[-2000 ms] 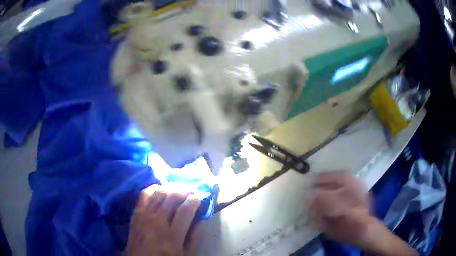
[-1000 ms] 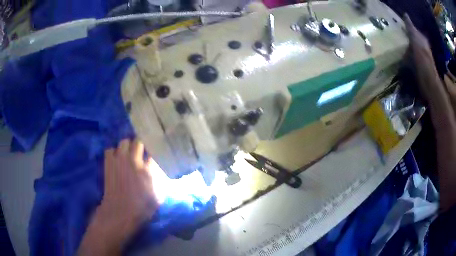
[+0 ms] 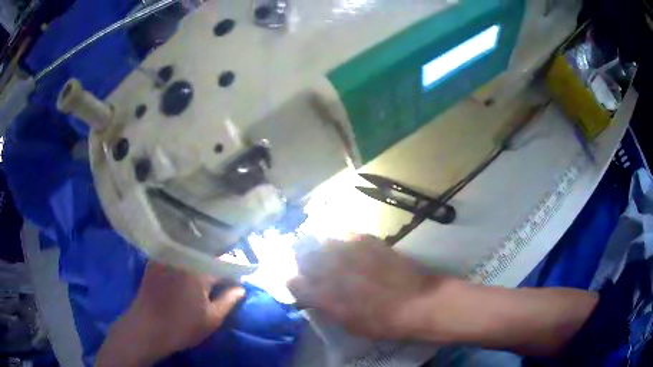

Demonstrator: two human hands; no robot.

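Note:
Blue garment cloth (image 3: 261, 333) lies under the cream sewing machine head (image 3: 286, 132) and along its left side. Intense white glare (image 3: 276, 261) hides the needle and presser foot. My left hand (image 3: 175, 308) is on the cloth left of the needle, thumb and fingers closed at its edge, some fingertips hidden by the machine head. My right hand (image 3: 358, 287) is at the cloth's right edge beside the needle, slightly blurred, its fingertips curled onto the cloth and partly washed out. Black thread snips (image 3: 404, 198) lie on the bed above my right hand, touching a long thin dark strip or tool.
A green control panel (image 3: 387, 107) with a lit screen is on the machine. A yellow box (image 3: 578, 97) with clear plastic bags is at the far right. A printed measuring strip (image 3: 530, 233) runs along the table's front edge. More blue cloth (image 3: 583, 251) lies beyond that edge.
My right hand has come from the machine's far right end to the needle area. My left hand has moved lower beside the needle. The camera view has shifted closer.

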